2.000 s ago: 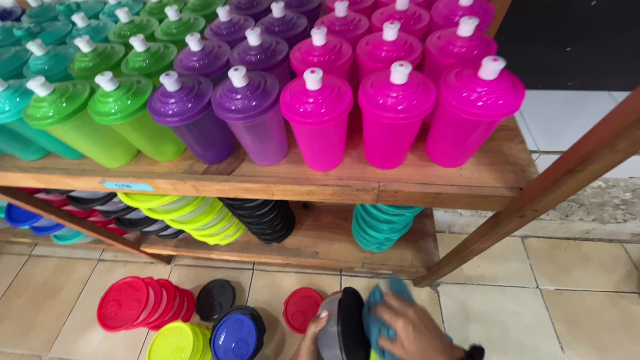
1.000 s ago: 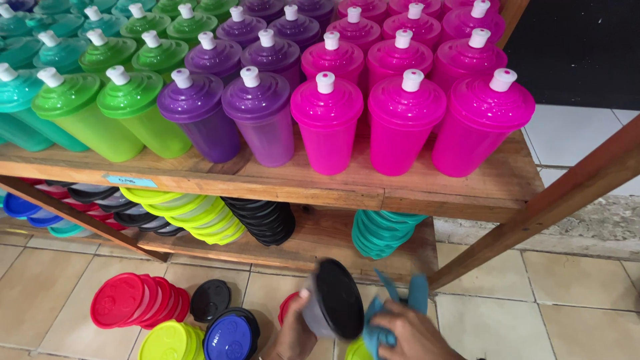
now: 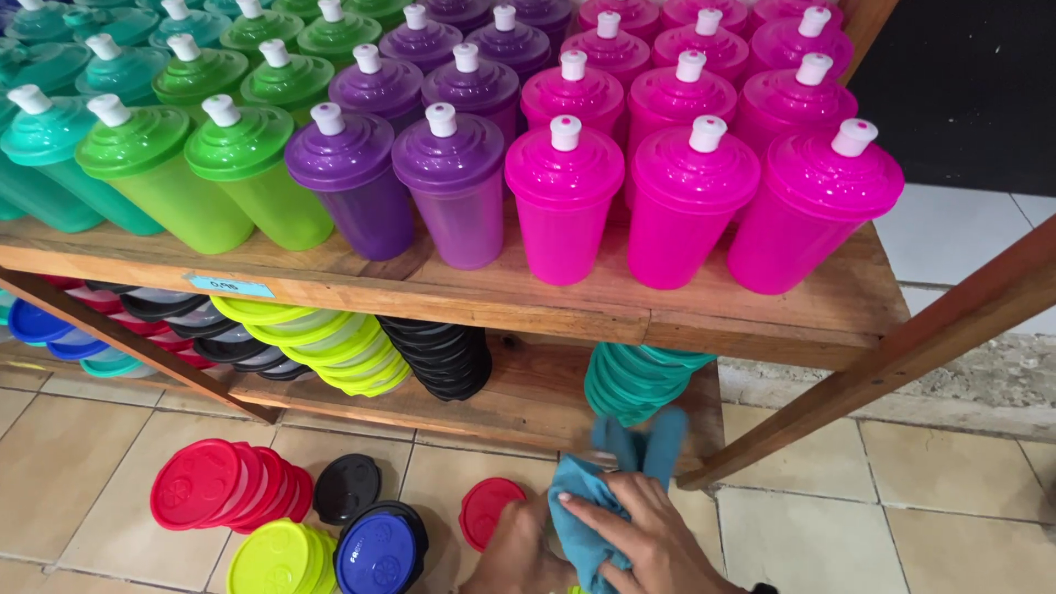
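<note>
My right hand (image 3: 652, 528) presses a blue cloth (image 3: 582, 511) at the bottom centre, with loose ends of the cloth swinging up blurred toward the shelf. Close against it on the left is my left hand (image 3: 524, 549), blurred; whatever it holds is mostly hidden by the cloth and fingers. A red plastic lid (image 3: 488, 511) lies on the floor tiles just left of my left hand. Farther left are a row of red lids (image 3: 198, 483), a black lid (image 3: 348, 488), yellow-green lids (image 3: 268, 561) and a blue lid (image 3: 377, 551) on a black one.
A wooden shelf (image 3: 528, 301) spans the view, bearing rows of pink cups (image 3: 564, 223), purple cups (image 3: 462, 223) and green cups (image 3: 177, 198). Below stand stacked teal containers (image 3: 635, 379), black ones (image 3: 441, 355) and yellow-green ones (image 3: 330, 346). A slanted wooden leg (image 3: 874, 371) stands right.
The dark-rimmed container seen in my left hand earlier is no longer plainly visible. The cloth has come across to my left hand, and its ends have swung upward.
</note>
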